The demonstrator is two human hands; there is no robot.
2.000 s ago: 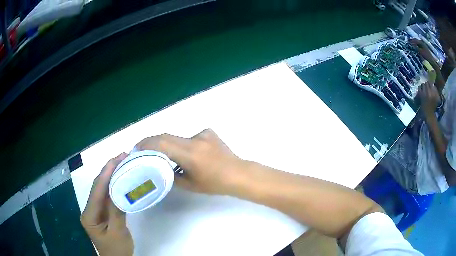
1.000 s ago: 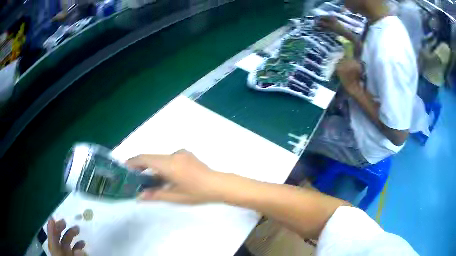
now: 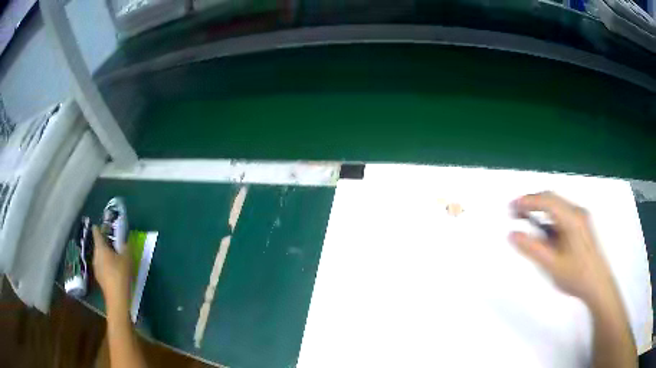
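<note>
My left hand (image 3: 111,266) is at the far left of the bench, its fingers on a white half-open handheld device (image 3: 116,211); the hand hides much of it. Another device with a green board (image 3: 75,267) lies just left of it. My right hand (image 3: 574,248) is over the white work sheet (image 3: 410,287), blurred, with fingers and thumb closed around a small dark tool (image 3: 541,223). The tool's full shape is hidden and blurred.
The green conveyor belt (image 3: 374,108) runs behind the bench. A pale post (image 3: 90,93) and white curved stacked items (image 3: 43,194) stand at the left. A yellow-green and white strip (image 3: 144,262) lies beside my left hand. A small tan spot (image 3: 454,209) shows on the sheet.
The view has swung left. The device that my right hand held is no longer in it. My left hand has moved from the sheet to the devices at the far left.
</note>
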